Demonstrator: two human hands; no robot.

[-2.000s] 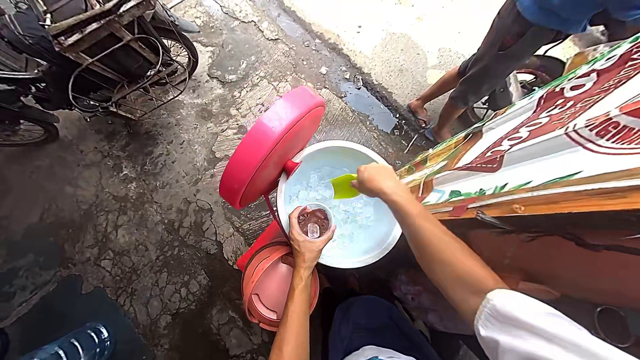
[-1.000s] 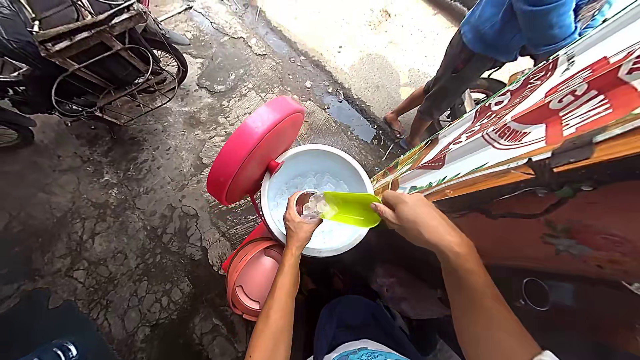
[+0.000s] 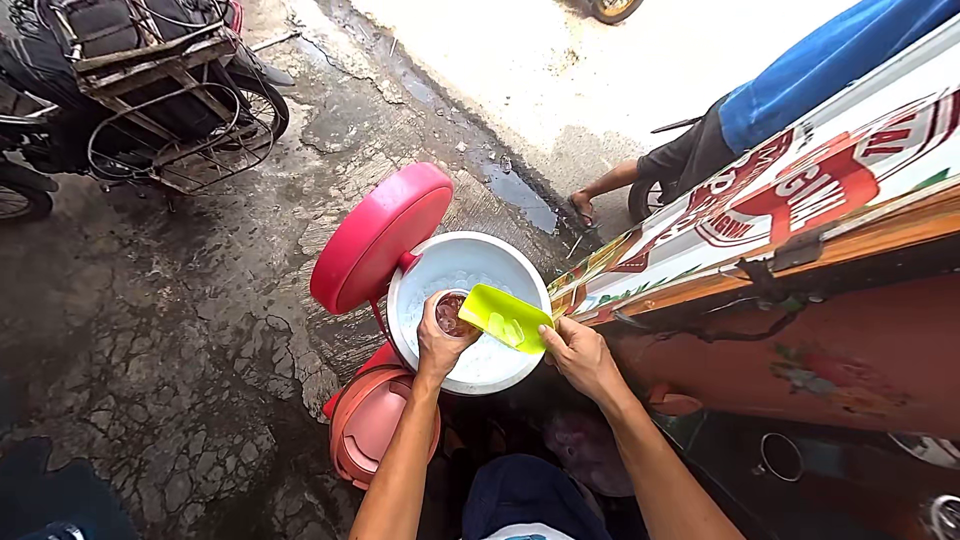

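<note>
My left hand (image 3: 441, 343) is wrapped around a clear cup (image 3: 454, 314) that holds a reddish-brown drink with ice. In my right hand (image 3: 581, 358) is a lime-green plastic scoop (image 3: 504, 318), tilted with its lip at the cup's rim; some ice lies in the scoop. Both hands are over a round white-lined ice container (image 3: 525, 268), with ice visible inside it. Its pink round lid (image 3: 382, 236) leans back at the upper left of the opening, beside the rim.
An orange-pink lidded bucket (image 3: 375, 427) stands below left of the container. A cart with a printed banner (image 3: 795, 195) borders the right. A person in a blue top (image 3: 795, 82) is behind the banner. A motorcycle with a rack (image 3: 172, 97) is at upper left.
The scoop has moved from inside the container to the cup's rim, and the ice seen at its lip one second ago is now mostly gone from there. The other person has shifted position.
</note>
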